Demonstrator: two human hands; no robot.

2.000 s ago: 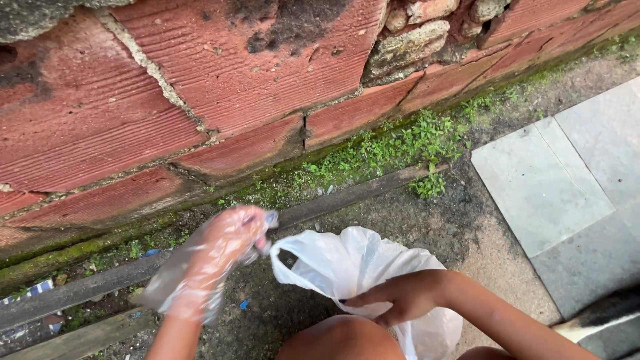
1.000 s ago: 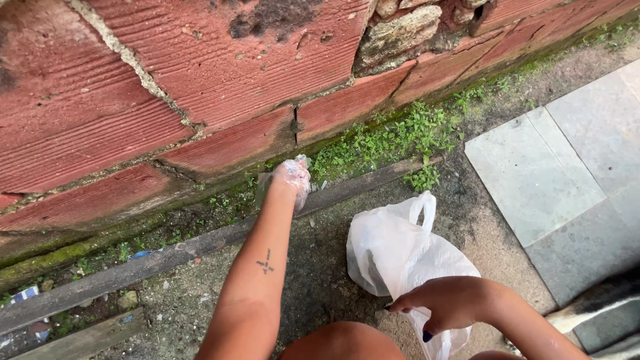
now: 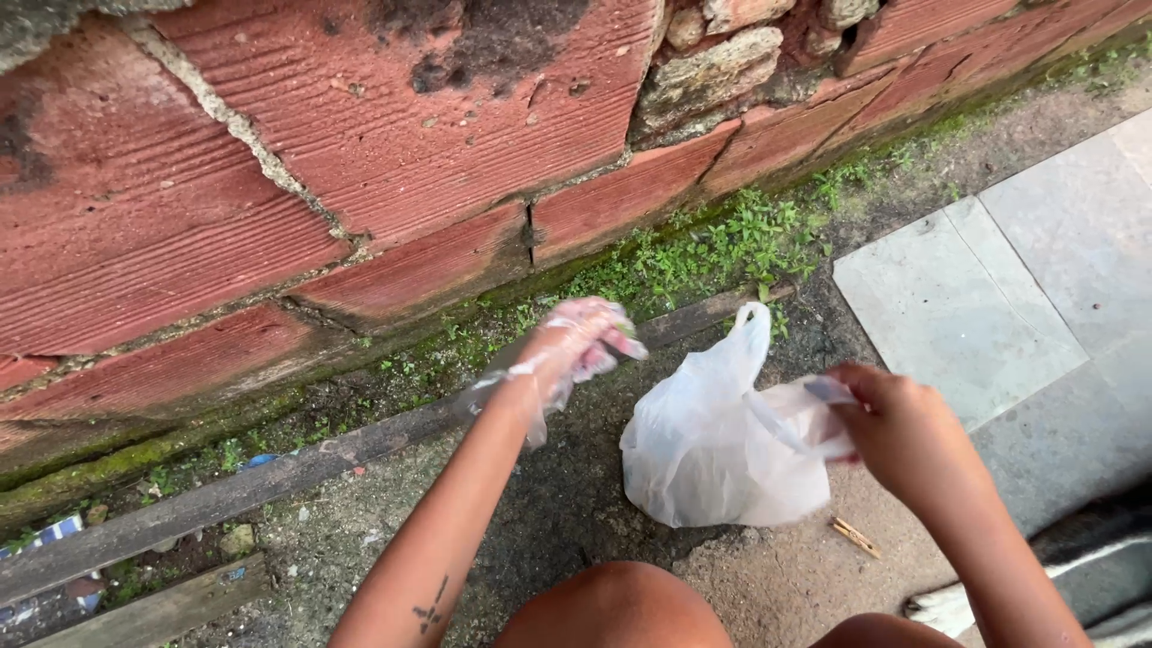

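My left hand (image 3: 585, 337), in a loose clear plastic glove, hovers over the dark wooden plank, just left of the white plastic bag; its fingers are bent and blurred, and whether something small lies in them I cannot tell. The white plastic bag (image 3: 702, 450) stands on the rough ground, one handle loop sticking up. My right hand (image 3: 886, 418), bare, pinches the bag's other side near its opening and pulls it out to the right. Small green weeds (image 3: 720, 247) grow along the foot of the wall, beyond my left hand.
A red hollow-brick wall (image 3: 432, 135) runs across the top. A wooden plank (image 3: 360, 450) lies along its base. Grey floor tiles (image 3: 963, 306) are at right. A wooden clothespin (image 3: 855, 536) lies below the bag, near an animal's white paw (image 3: 940, 610).
My gloved left hand has lifted from the weeds by the wall and moved right, towards the bag. My right hand has moved up and right, stretching the bag's side. The clothespin has come into sight.
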